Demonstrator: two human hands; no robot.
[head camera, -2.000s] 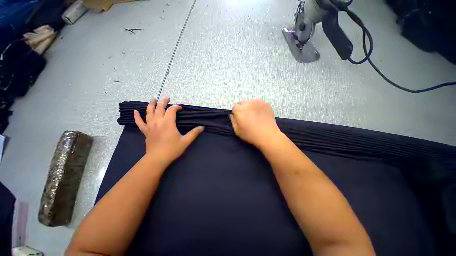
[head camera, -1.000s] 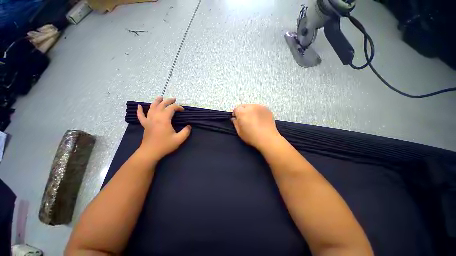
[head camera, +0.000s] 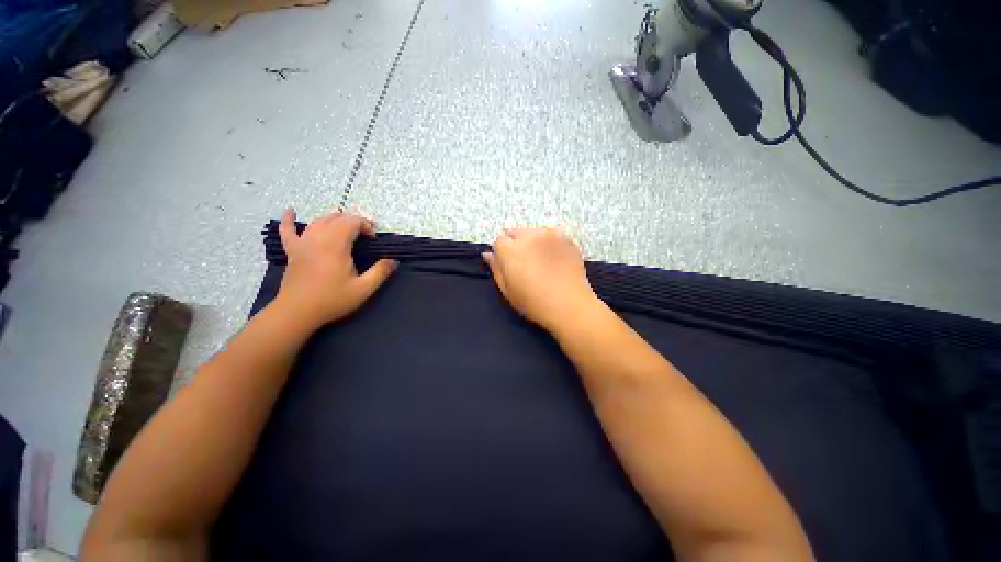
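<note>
Dark fabric lies smooth in front of me. Its far edge is a band of fine parallel ridges, the stacked fabric edges. My left hand lies on this band near its left end, thumb apart, fingers bent over the far side; whether it pinches any cloth is hidden. My right hand is closed on the band further right, with its fingertips curled at the edge.
A brown-grey shiny wrapped weight lies left of the fabric on the pale table. An electric cutting machine with a black cord stands beyond. Dark cloth piles are at far left, tan sheet at the top.
My left hand has moved slightly left along the band, and its fingers are more bent. My right hand keeps its grip on the edge. The view has shifted slightly.
</note>
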